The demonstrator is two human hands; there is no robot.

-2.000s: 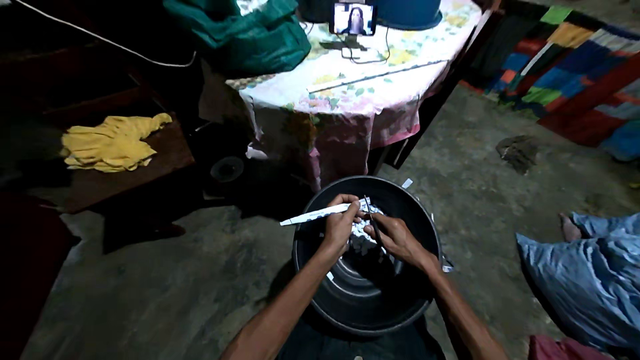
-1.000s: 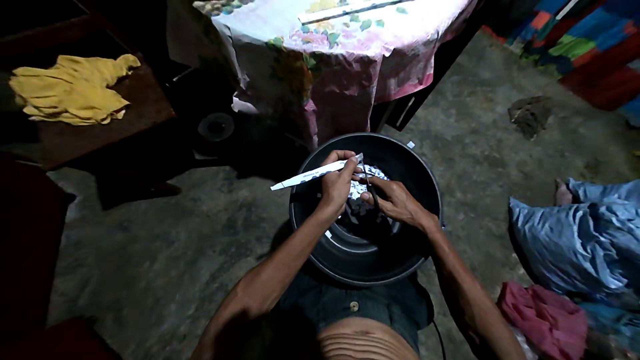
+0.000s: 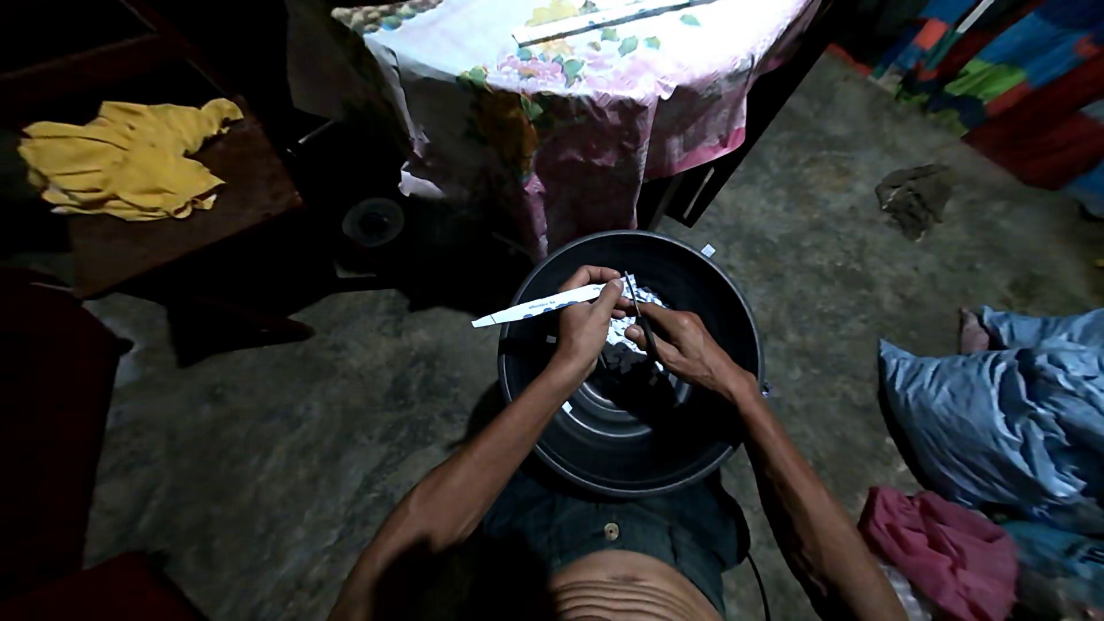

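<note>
My left hand point(image 3: 588, 323) grips a narrow strip of white printed paper point(image 3: 535, 307), which sticks out to the left past the rim of a dark round tub point(image 3: 634, 489). In my right hand point(image 3: 686, 345) is a pair of dark scissors point(image 3: 636, 302); the blades stand at the strip's right end, and my fingers hide most of the handles. Both hands are over the tub, close together. Below them, many small white cut pieces point(image 3: 619, 332) lie in a heap inside it. A single piece point(image 3: 567, 407) clings to the inner wall at the lower left.
A table with a flowered cloth point(image 3: 586, 112) stands just beyond the tub. A yellow cloth point(image 3: 129, 159) lies on a brown wooden surface at left. On the concrete floor at right are a dark rag point(image 3: 916, 198), a blue-grey pillow-like bundle point(image 3: 1000, 414) and a pink cloth point(image 3: 940, 539).
The view has tilted down since the first frame. Both hands stay over the tub with the strip and scissors; the strip looks a little shorter than in the first frame.
</note>
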